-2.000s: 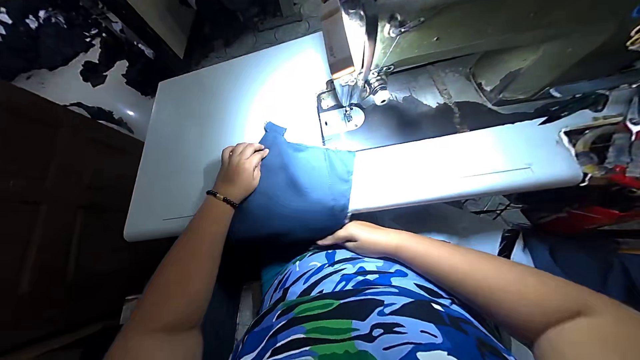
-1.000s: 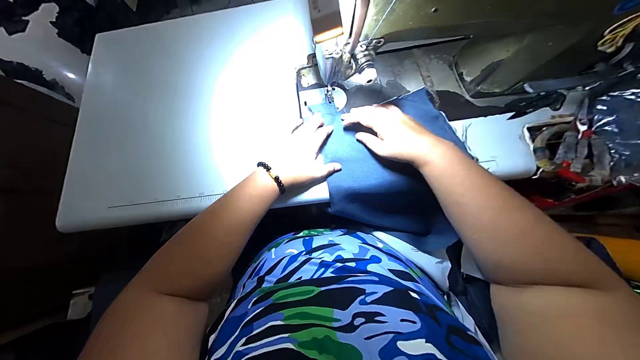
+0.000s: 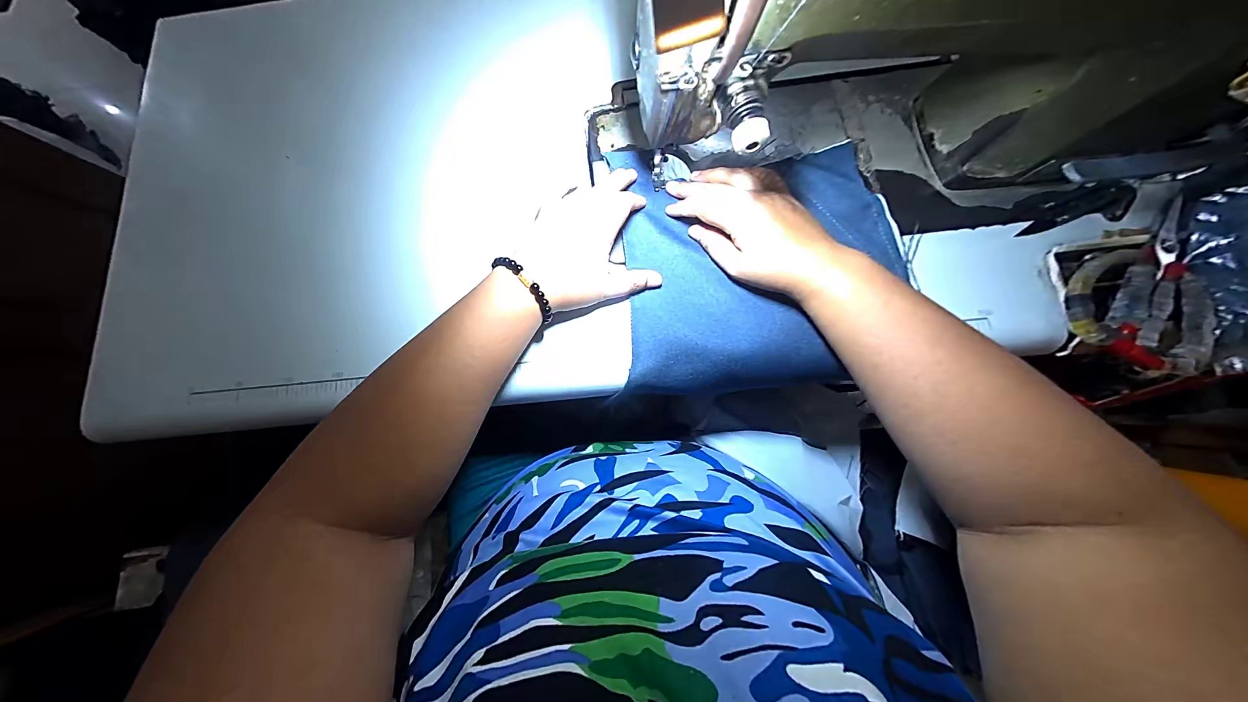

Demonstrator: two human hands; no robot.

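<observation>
A piece of blue fabric [image 3: 726,322] lies under the presser foot [image 3: 663,171] of a sewing machine [image 3: 682,97] and reaches down to the table's front edge. My left hand [image 3: 590,239] rests flat with spread fingers, its fingertips and thumb on the fabric's left edge; a dark beaded bracelet [image 3: 524,283] is on that wrist. On top of the fabric, just right of the presser foot, my right hand [image 3: 746,224] presses with its fingers pointing left. Neither hand is closed around the cloth. The needle tip is too small to make out.
The white sewing table [image 3: 273,214] bears a printed ruler scale near its front edge. The machine's green arm [image 3: 975,58] spans the upper right. Scissors or pliers with wrapped handles [image 3: 1160,302] sit in a holder at the right. Dark fabric scraps [image 3: 49,107] lie at the upper left.
Two seconds ago the fabric lay in front of the machine, with my right hand at the table's front edge. Now it is under the presser foot and both hands are beside the foot.
</observation>
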